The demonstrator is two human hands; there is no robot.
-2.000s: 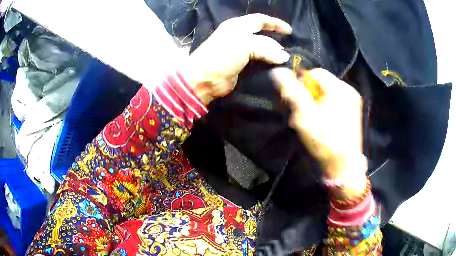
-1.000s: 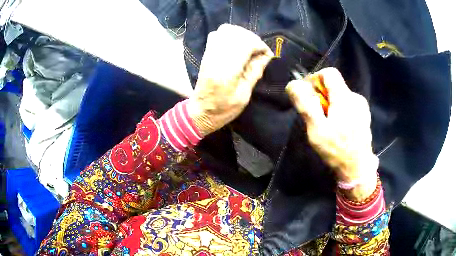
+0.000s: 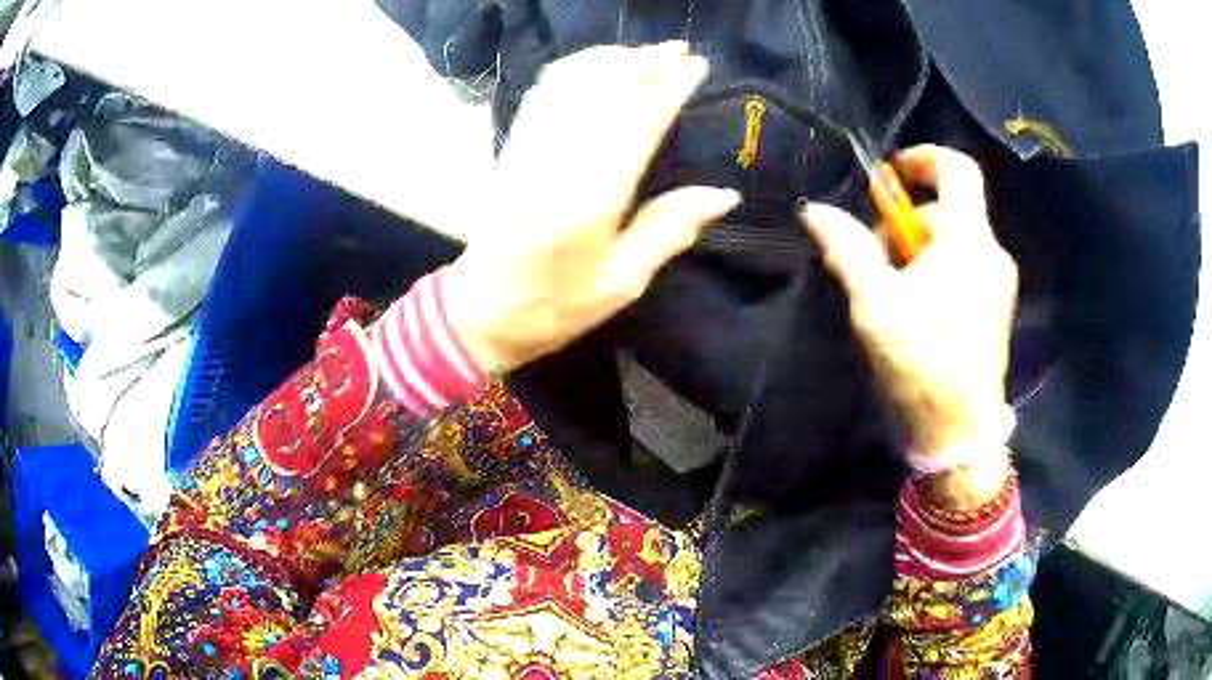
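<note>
The dark navy-black garment (image 3: 1077, 319) spreads over the table and my lap. Near its middle a flap bears a yellow-orange buttonhole (image 3: 751, 132) with a short thread tail. My left hand (image 3: 578, 199) lies on the garment left of the buttonhole, thumb and fingers apart; any cloth under the palm is hidden. My right hand (image 3: 930, 299) holds orange-handled thread snips (image 3: 897, 210), blades pointing up and left, right of the buttonhole. The right thumb is near the stitched rows below it. Another yellow-orange thread tuft (image 3: 1037, 134) shows at the upper right.
The white table (image 3: 266, 126) shows at the left and lower right. A blue plastic crate (image 3: 200, 379) stands left of my lap, with crumpled grey-white cloth (image 3: 120, 286) beside it. A smaller blue bin (image 3: 80, 531) is at the lower left.
My left hand has opened from a closed pose beside the buttonhole, its thumb now lower. My right hand moved off the buttonhole to the right, and the snips show more clearly.
</note>
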